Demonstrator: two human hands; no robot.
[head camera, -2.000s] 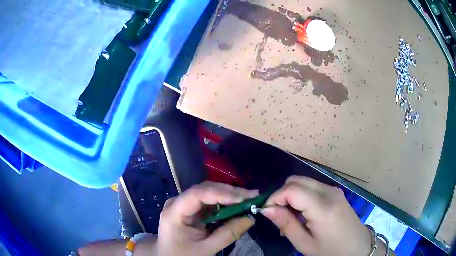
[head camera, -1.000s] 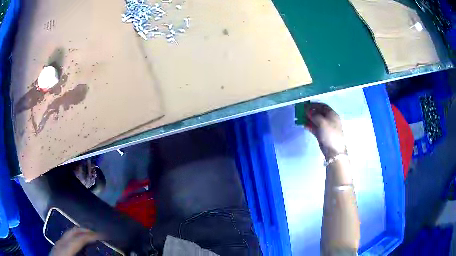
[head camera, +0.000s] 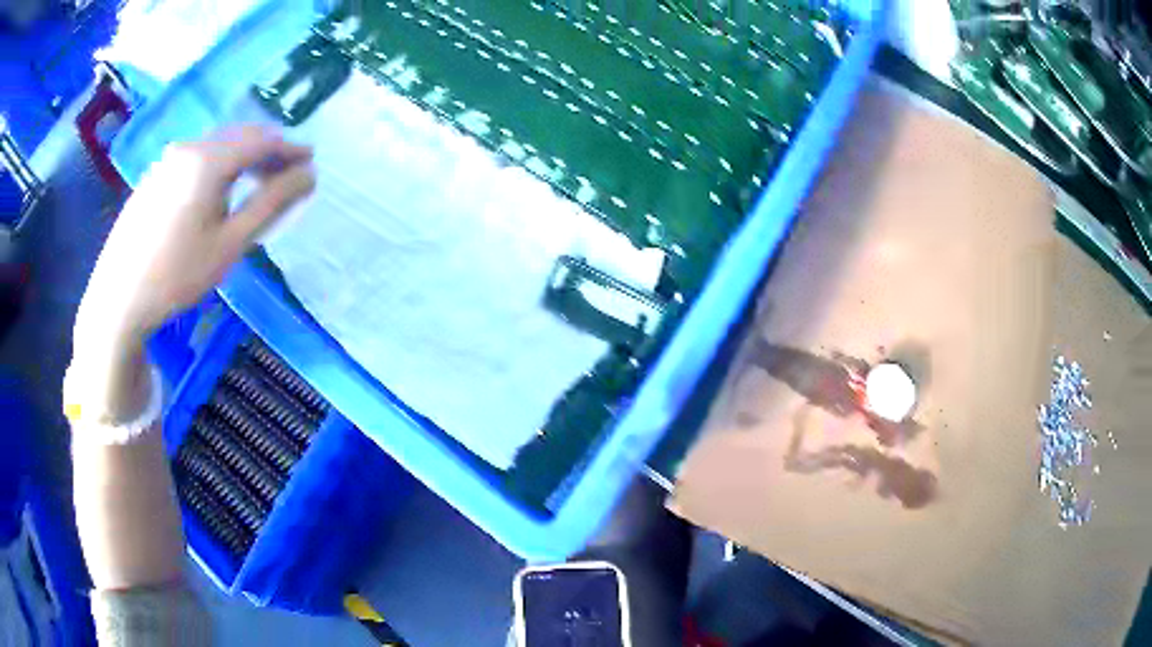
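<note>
My left hand is over the left edge of a large blue crate, blurred, with thumb and fingertips apart and nothing seen between them. The crate holds close rows of dark green moulded parts with small bright dots. A pale liner sheet shows in front of the rows. Single green parts lie at its borders: one near the back left, just beyond my left hand, and one with an open rectangular frame at the right. My right hand is not in view.
Right of the crate is a cardboard sheet with a white-topped pot, dark stains and a pile of small metal fittings. A phone lies at the bottom. A floor crate holds dark ribbed parts. Glossy green parts are heaped at upper right.
The view has swung left onto the filled crate. My left hand has moved up from the lap to the crate. My right hand, earlier over the pale-lined crate with a green part, has left the view.
</note>
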